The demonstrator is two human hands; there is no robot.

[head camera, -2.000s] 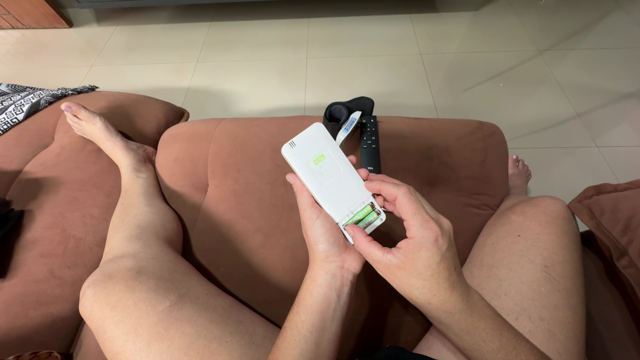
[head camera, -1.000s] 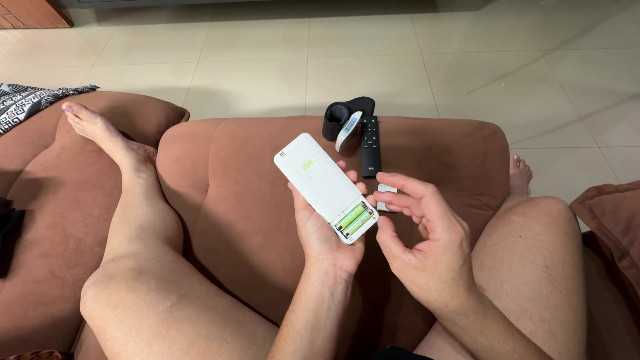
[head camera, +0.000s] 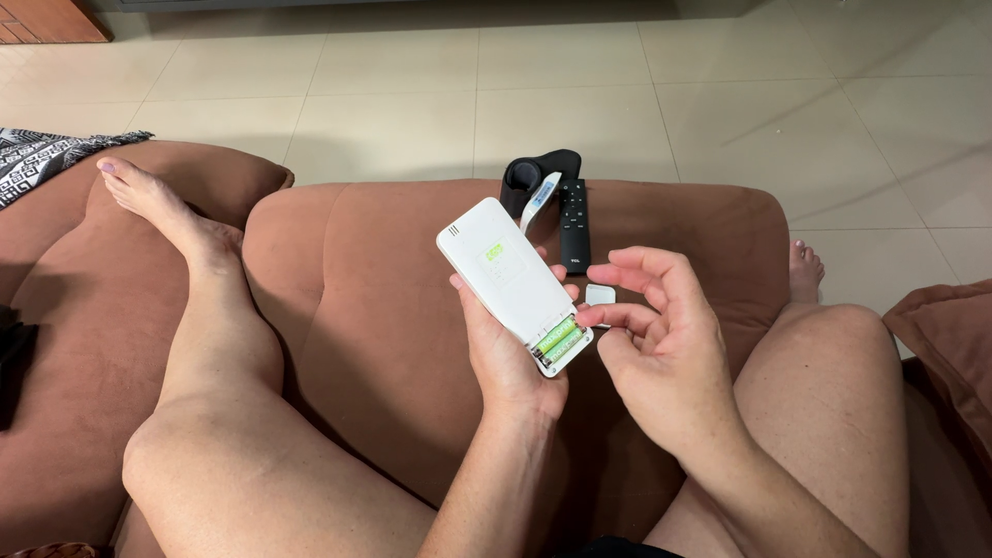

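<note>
My left hand (head camera: 511, 360) holds a white remote control (head camera: 515, 271) with its back facing up. At the remote's lower end the battery compartment is uncovered, and two green AAA-type batteries (head camera: 559, 339) lie side by side in it. My right hand (head camera: 663, 341) is just right of the compartment, its index fingertip at the upper battery's right end; whether it touches is hard to tell. The fingers are apart and hold nothing. A small white battery cover (head camera: 600, 294) rests on the brown sofa seat behind my right fingers, partly hidden by them.
Beyond the white remote, a black remote control (head camera: 574, 225) lies on the brown sofa (head camera: 372, 310). Beside it are a white handheld device (head camera: 540, 203) with a blue-labelled face and a black curved object (head camera: 554, 164). A patterned cloth (head camera: 46, 159) drapes over the left cushion.
The right hand has moved off the remote's lower end, where it covered part of the compartment two seconds ago. The white cover now shows on the sofa, and both batteries are in plain view.
</note>
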